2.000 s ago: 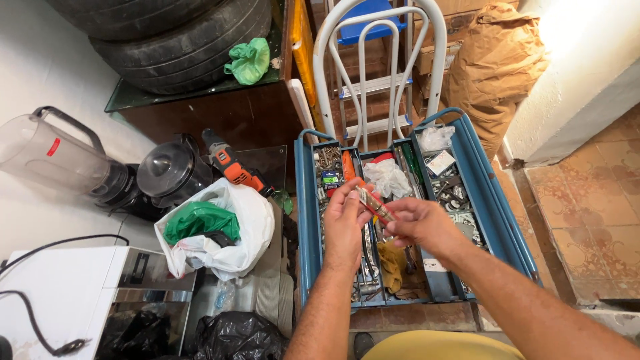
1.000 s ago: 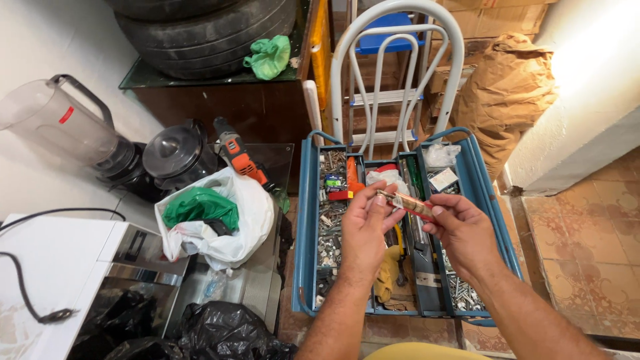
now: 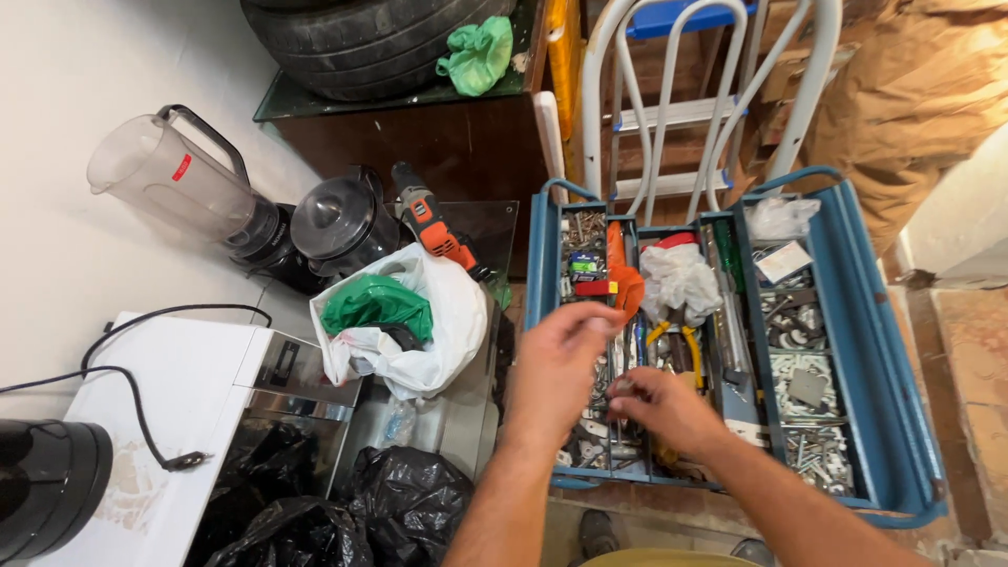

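Over the left side of an open blue metal toolbox (image 3: 906, 378), my left hand (image 3: 555, 362) has its thumb and forefinger together at the lower end of a limp orange strip (image 3: 628, 291). My right hand (image 3: 665, 409) is lower, above the middle compartments, its fingers curled around something small and pale that is mostly hidden. Yellow-handled pliers (image 3: 693, 354) lie just beyond it. A crumpled whitish plastic bag (image 3: 681, 279), a green-handled tool (image 3: 728, 256) and a small red box (image 3: 596, 288) are in the toolbox. Screws (image 3: 584, 228) and metal fittings (image 3: 795, 323) fill side compartments.
Left of the toolbox are a white bag (image 3: 461, 315) with green plastic inside, an orange and black power drill (image 3: 441, 236), a blender (image 3: 169, 177) and black bags (image 3: 409, 488). Behind stand a stepladder (image 3: 677, 114), a white tubular frame (image 3: 594, 94) and tires (image 3: 378, 47).
My hands have separated and moved down to the toolbox's left and middle parts. The small red and gold item they held between them is no longer plainly visible. The orange strip now bends toward my left fingertips.
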